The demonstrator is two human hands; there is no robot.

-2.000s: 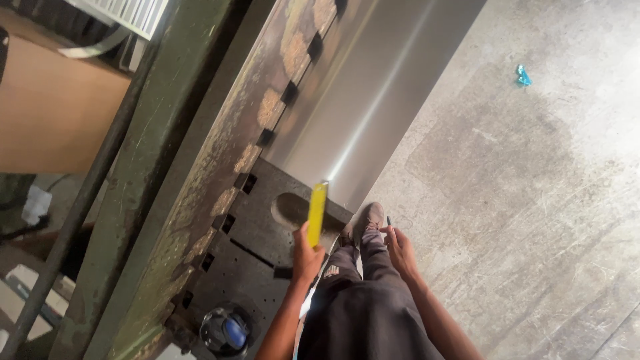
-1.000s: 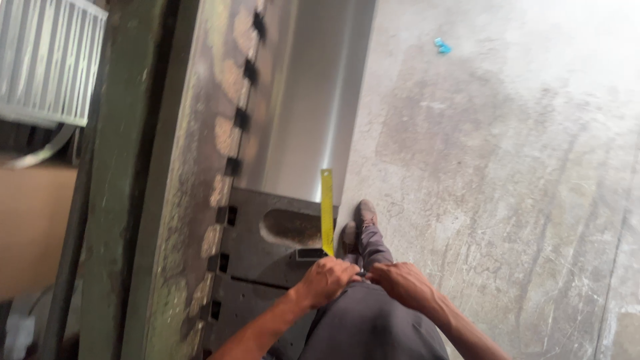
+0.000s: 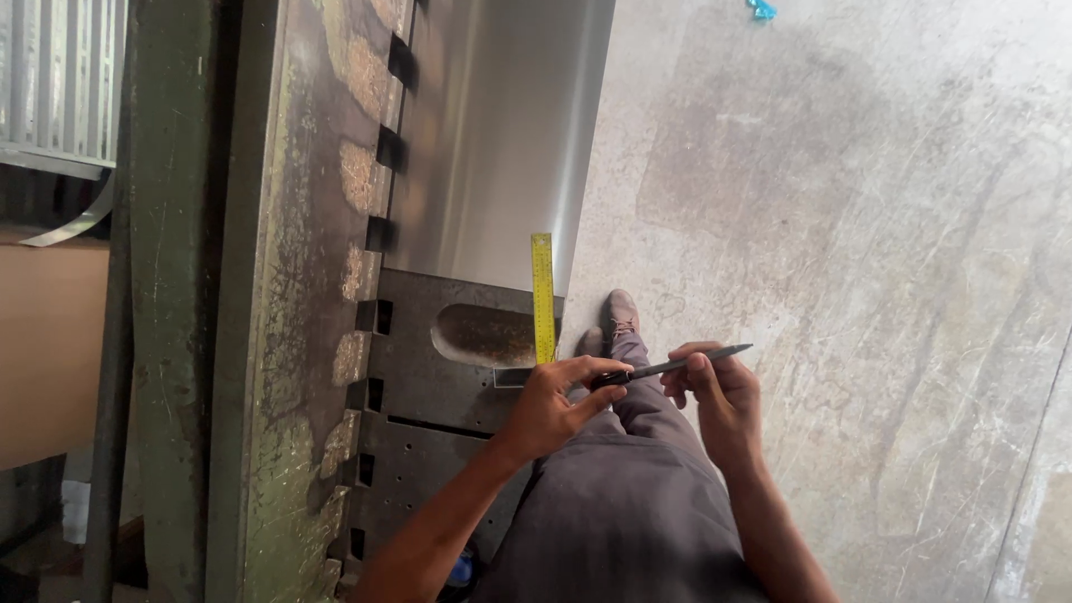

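Note:
Between my two hands is a dark marker-like pen (image 3: 670, 366), its pointed tip toward the right. My left hand (image 3: 565, 402) pinches its thick black end, which may be a cap. The fingers of my right hand (image 3: 720, 394) close on the shaft near the tip. A yellow steel ruler (image 3: 543, 293), part of a square whose dark leg (image 3: 512, 378) points left, lies across the edge of a bare sheet of metal (image 3: 494, 151) and the machine's slotted steel table (image 3: 419, 335). My left hand is just below the yellow arm and hides the corner.
A worn green machine beam (image 3: 293, 335) with a row of notches runs along the left of the metal sheet. Concrete floor (image 3: 837, 251) stretches to the right, with a blue scrap (image 3: 761, 10) at the top. My shoes (image 3: 621, 314) stand beside the table. A cardboard surface (image 3: 50, 352) is at far left.
The yellow ruler was in my left hand two seconds ago; now it lies on the table and sheet. My hands have come together at the pen, which was in my right hand. The view has turned.

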